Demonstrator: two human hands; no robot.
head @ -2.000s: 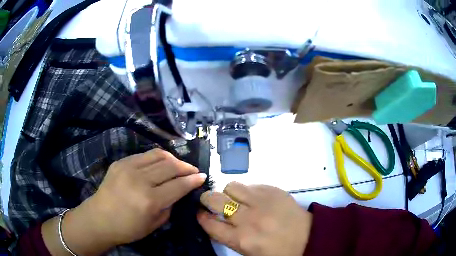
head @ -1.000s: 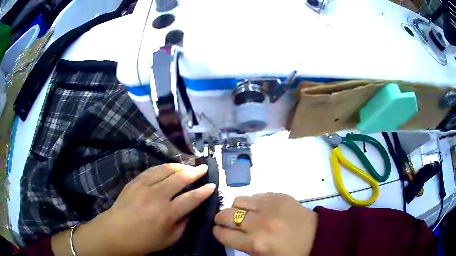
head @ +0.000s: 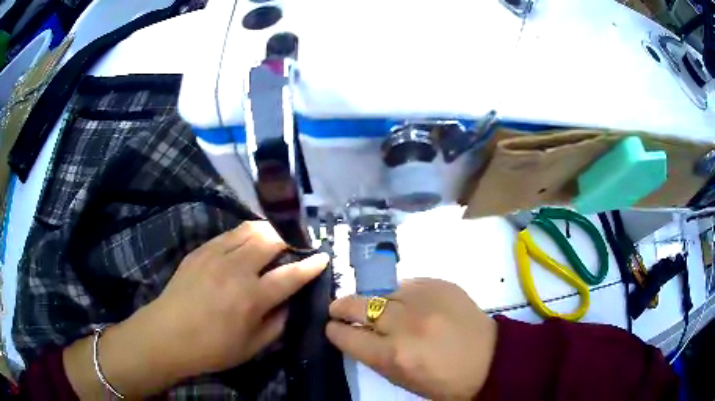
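Observation:
The dark plaid fabric (head: 149, 172) lies left of the needle area and runs down under my left hand. A black binding strip (head: 313, 337) runs along its right edge, up to the presser foot (head: 320, 227). My left hand (head: 223, 301) lies on the fabric, its thumb and index finger pressing the black edge just below the presser foot. My right hand (head: 411, 333), with a gold ring, is at the right side of the strip, its fingertips at the edge. What lies under its fingers is hidden. The sewing machine head (head: 353, 78) fills the upper view.
Scissors with yellow and green handles (head: 553, 274) lie right of the needle. A grey-blue round attachment (head: 375, 262) stands beside the foot. Brown cardboard (head: 533, 172) with a mint-green block (head: 623, 176) is on the machine arm. Small dark tools (head: 655, 282) lie far right.
The view has shifted. My left hand's fingertips have moved along the strip near the foot, and my right hand has moved up closer to the round attachment. The scissors have not moved on the table.

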